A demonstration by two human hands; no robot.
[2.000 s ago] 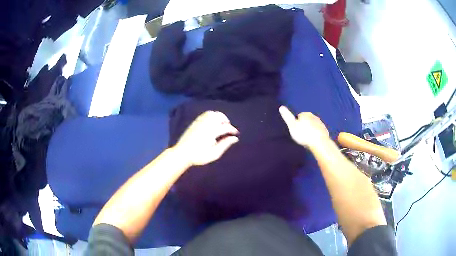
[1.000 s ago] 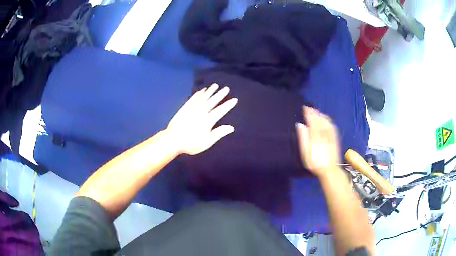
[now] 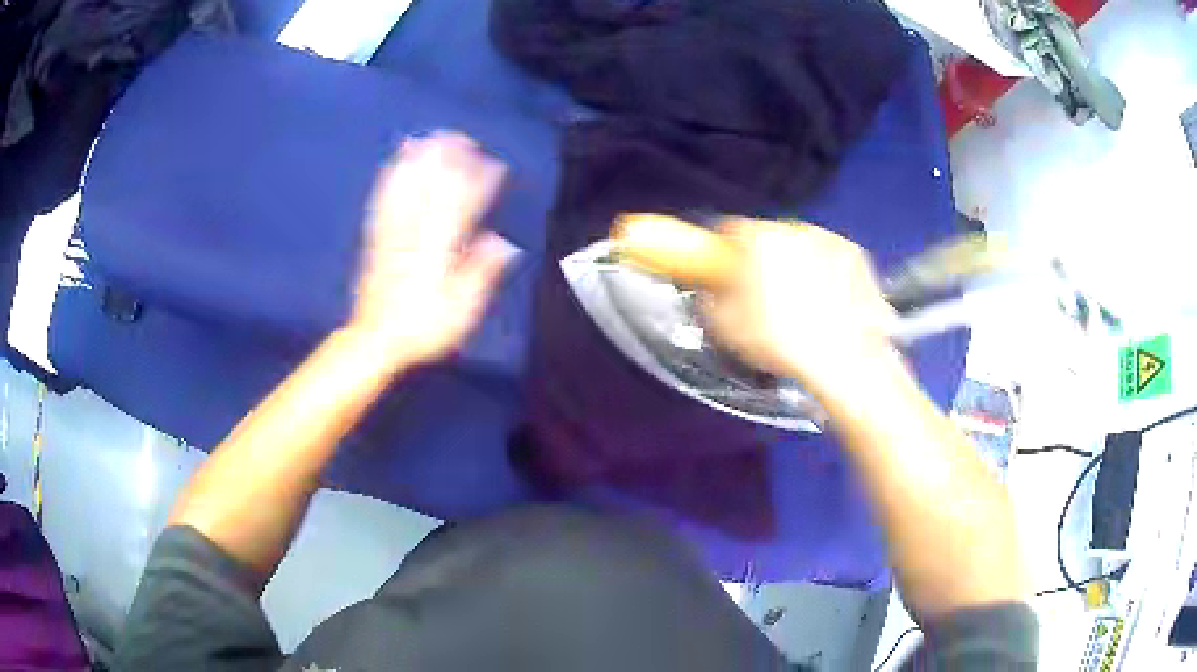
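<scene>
A dark plum garment [image 3: 597, 394] lies over the padded blue arm [image 3: 236, 171] and the blue table; its far part is bunched. My right hand [image 3: 801, 295] is shut on the tan-orange handle of the steam iron [image 3: 656, 322]. The iron's silver body is over the garment, tip toward the left; whether it touches the cloth cannot be told. My left hand [image 3: 433, 250] is blurred, over the blue padding left of the garment, with fingers apart and nothing in it.
A dark crumpled pile [image 3: 99, 66] is at the upper left. Purple cloth [image 3: 37, 597] hangs at the lower left. A grey-green rag [image 3: 1050, 59] and a red pipe [image 3: 978, 92] are at the upper right. The iron rest [image 3: 985, 410] and black cables are at the right.
My right hand has taken hold of the iron from its place at the right and brought it over the garment. My left hand has moved left off the garment. The view has shifted.
</scene>
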